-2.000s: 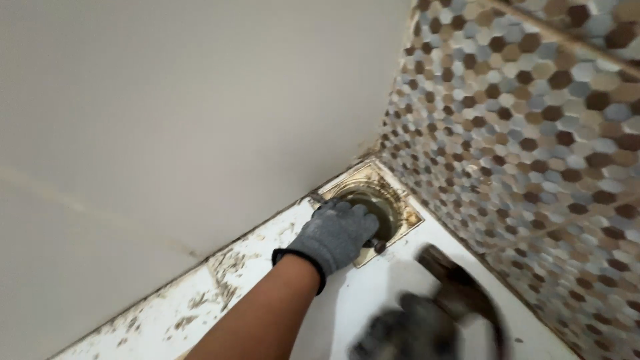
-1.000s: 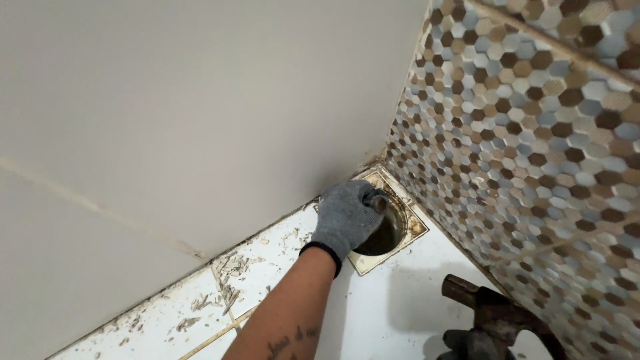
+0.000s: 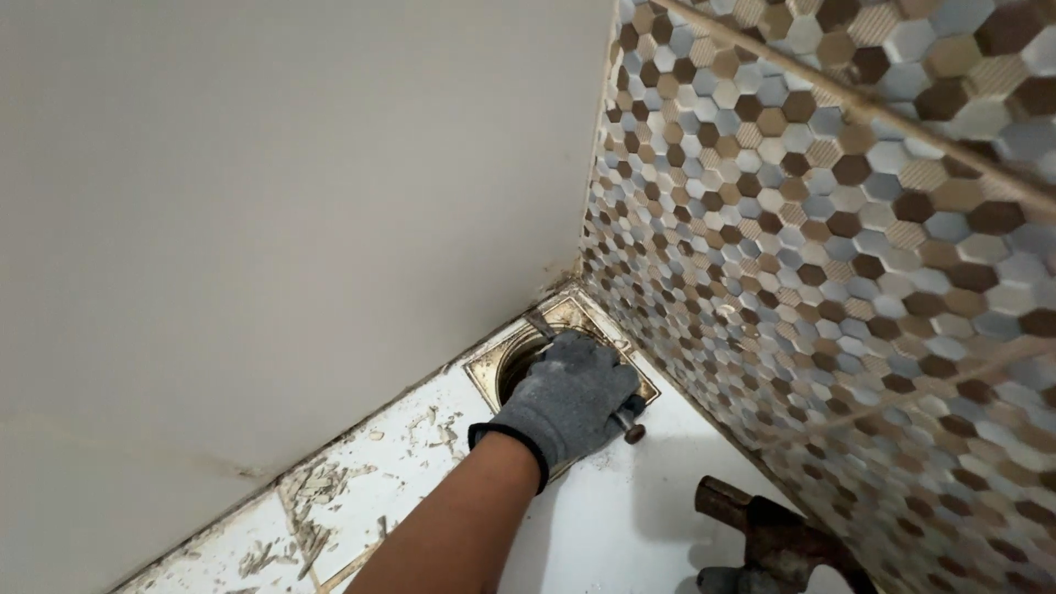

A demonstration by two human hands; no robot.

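My left hand [image 3: 569, 396], in a grey work glove with a black cuff, is closed around a metal chisel [image 3: 632, 429]. Its round struck end sticks out by the little-finger side, and a flat tip shows beyond the fingers at the drain's upper rim. Under the hand lies a square metal floor drain frame [image 3: 487, 367] with a round opening, partly covered by the glove. At the lower right my gloved right hand [image 3: 726, 580] shows only in part, at a rusty claw hammer [image 3: 775, 536]. The hammer's head is above the white floor, apart from the chisel.
A plain grey wall [image 3: 289, 206] and a wall of hexagon mosaic tiles [image 3: 792, 247] meet in the corner behind the drain. Chips of debris [image 3: 322, 487] lie on the white floor tiles [image 3: 396, 429] along the grey wall. Brown grout lines cross the floor.
My left hand has moved from the left side of the drain across to its right side, with the chisel. The hammer, blurred two seconds ago, is now sharper at the lower right.
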